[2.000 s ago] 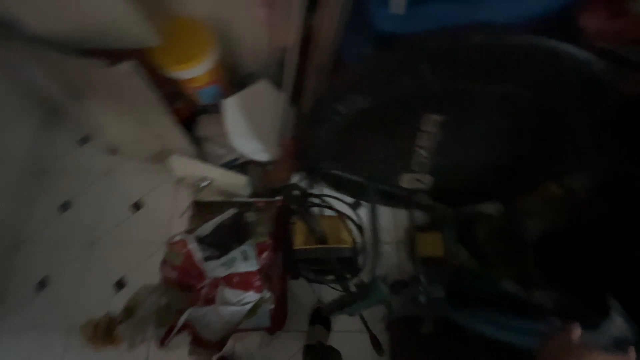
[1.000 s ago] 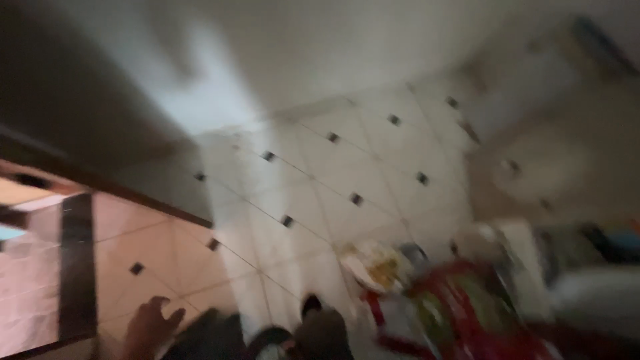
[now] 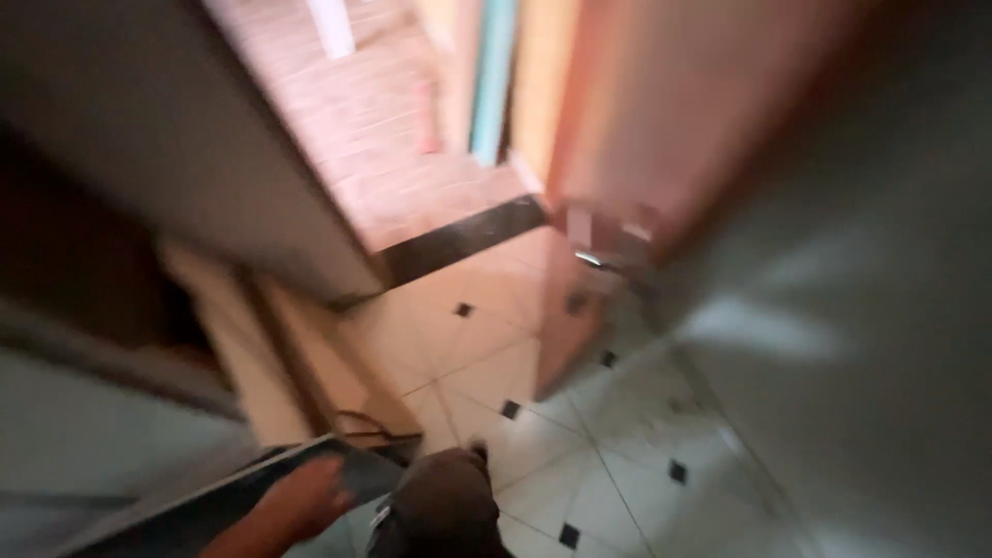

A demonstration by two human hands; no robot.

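Note:
At the lower left is my left hand (image 3: pixel 306 496), blurred, over or beside a dark flat panel (image 3: pixel 225 504) with a pale edge. Its fingers look curled, but whether they hold anything cannot be told. My right hand is outside the view. My clothed leg (image 3: pixel 446 496) shows at the bottom middle, above the tiled floor. A door (image 3: pixel 577 325) stands ajar ahead, with a metal handle (image 3: pixel 589 260) on it.
White floor tiles (image 3: pixel 480 364) with small black diamonds lead to a dark threshold strip (image 3: pixel 465 240). Beyond it lies a brightly lit floor (image 3: pixel 372 132). A wall (image 3: pixel 868 387) bounds the right side, and wooden boards or frames (image 3: pixel 310 349) stand at the left.
The view has swung from the cluttered floor with the red bag and cables to the doorway. A hand at the lower left one second ago had its fingers apart; now they look curled.

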